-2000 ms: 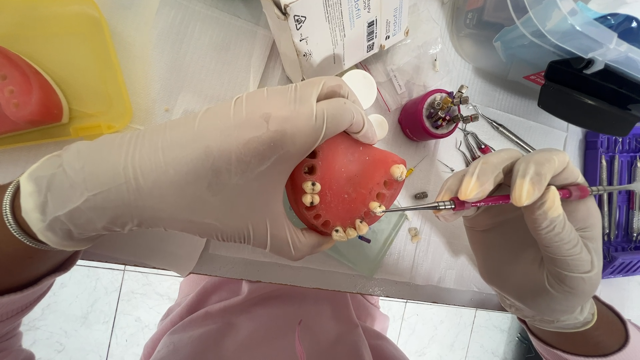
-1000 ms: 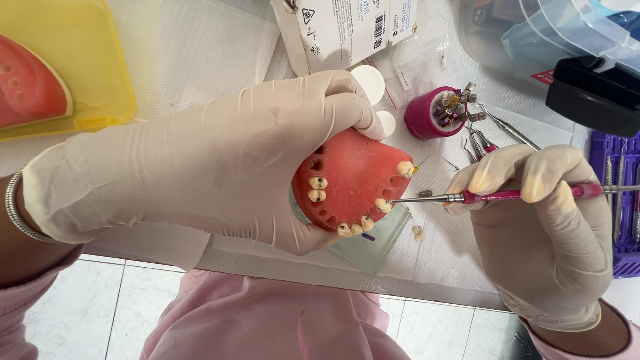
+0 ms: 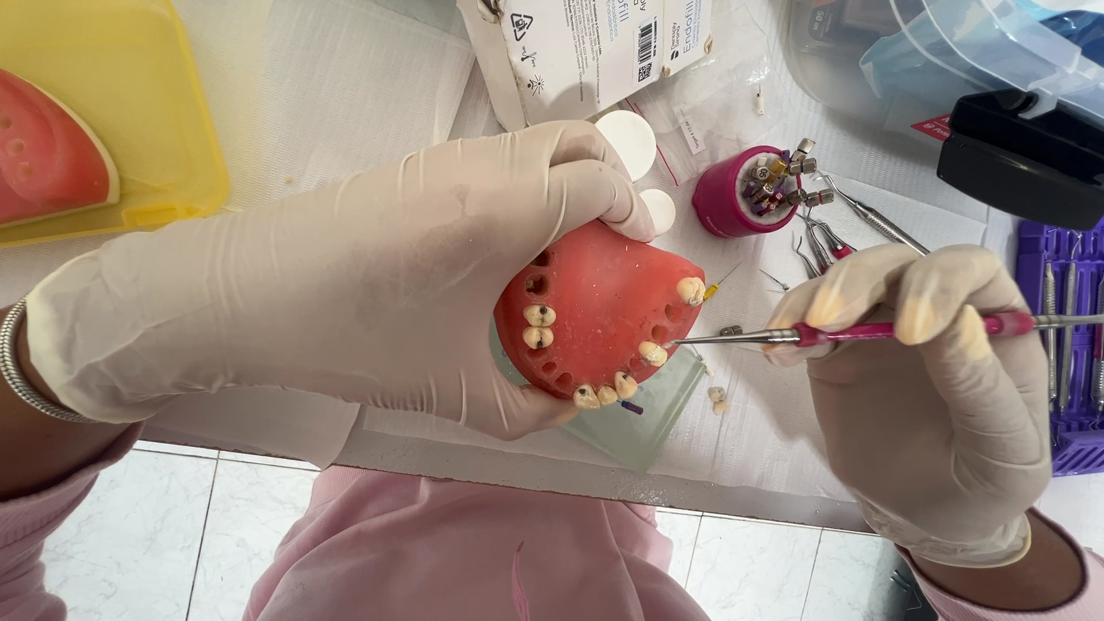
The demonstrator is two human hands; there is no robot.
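My gloved left hand (image 3: pixel 345 276) grips a red dental arch model (image 3: pixel 612 293) by its left side, with several teeth set in its rim and some sockets bare. In my gloved right hand (image 3: pixel 923 379) is a dental hand instrument (image 3: pixel 862 333) with a pink grip and a metal shank. Its tip is at a tooth (image 3: pixel 653 353) on the model's right side; whether it touches cannot be told. Below the model a glass slab (image 3: pixel 647 423) partly shows. A loose tooth (image 3: pixel 718 398) lies right of the slab.
Behind the model stand a pink holder (image 3: pixel 720 203) of endodontic files and a printed box (image 3: pixel 586 60). Metal instruments (image 3: pixel 871 216) lie right of them. A purple instrument tray (image 3: pixel 1069 448) and clear plastic container (image 3: pixel 862 60) are at right, a yellow tray (image 3: pixel 194 129) with another red model at left.
The model is tilted slightly differently in my left hand than two seconds ago. The instrument stays in my right hand, its tip by the same tooth.
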